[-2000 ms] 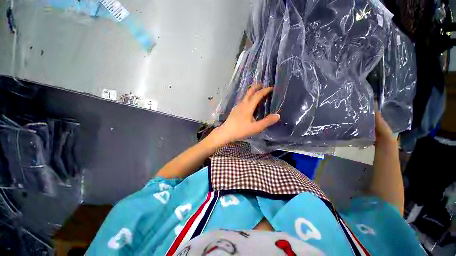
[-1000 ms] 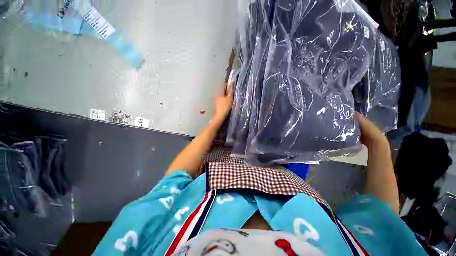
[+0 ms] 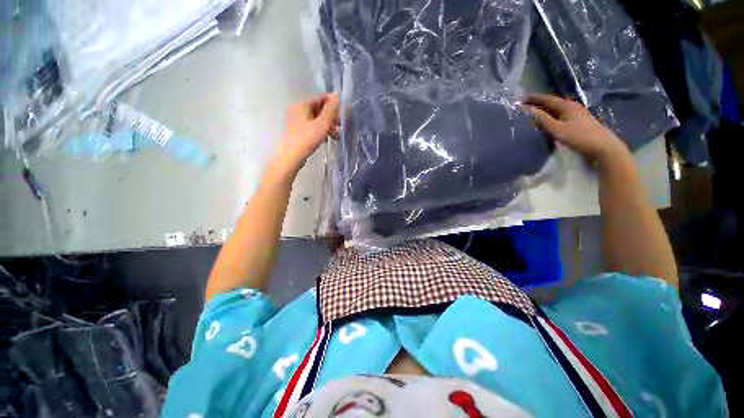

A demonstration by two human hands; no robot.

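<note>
A bagged dark garment [image 3: 440,147] lies flat on the pale table in front of me, its clear plastic glossy with bright glare lines. Its near end reaches the table's front edge by my checked apron. My left hand [image 3: 315,126] is at its left side, thumb and fingers pinching the plastic edge. My right hand [image 3: 567,126] is at its right side, fingertips on the bag's plastic edge. Another bagged dark garment [image 3: 612,73] lies to the right, beyond my right hand.
Empty whitish polybags [image 3: 139,41] are piled at the back left of the table [image 3: 253,180]. A pale blue and white strip [image 3: 147,135] lies nearer. A blue crate [image 3: 534,253] is below the table edge. Bagged dark garments [image 3: 81,359] are at the lower left.
The front bagged garment now lies apart from the one at the right. Both hands have moved farther up its sides. The view has shifted left, showing the polybag pile.
</note>
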